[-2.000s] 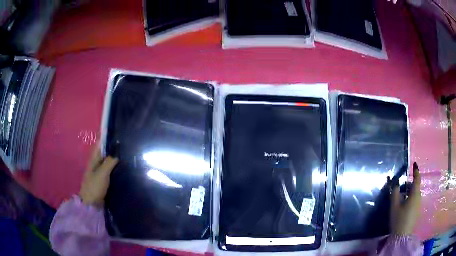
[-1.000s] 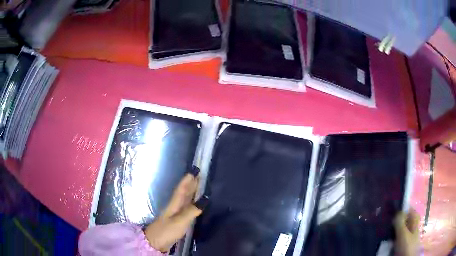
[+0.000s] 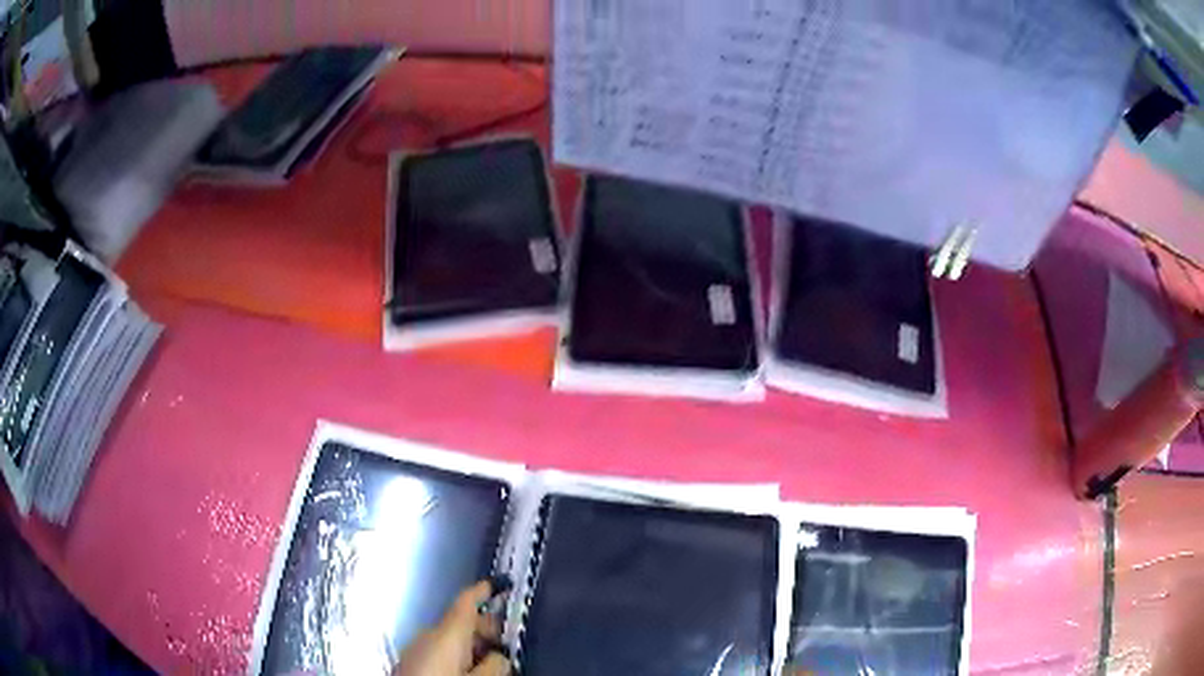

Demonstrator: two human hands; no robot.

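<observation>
Three tablets on white backing lie side by side at the near edge, cut off by the bottom: a left tablet (image 3: 350, 568) with bright glare on wrinkled film, a dark middle tablet (image 3: 647, 588) and a right tablet (image 3: 878, 594). My left hand (image 3: 456, 643) is at the bottom, partly cut off, fingertips with dark caps at the left tablet's right edge, beside the gap to the middle tablet. Whether it grips the edge cannot be told. Blurred skin-toned patches show at the bottom edge below the right tablet and at the far right; neither can be told as my right hand.
Three dark tablets (image 3: 660, 277) with labels lie in a back row. A large printed sheet (image 3: 845, 106) with pale clips (image 3: 953, 251) hangs over them. A tablet stack (image 3: 79, 409) leans at left; another tablet (image 3: 297, 112) lies behind. A red post (image 3: 1142, 423) stands at right.
The view has tilted up, showing more of the back row and sheet. My left hand has moved from the left tablet's outer edge to its right edge. The middle screen has gone from text to dark.
</observation>
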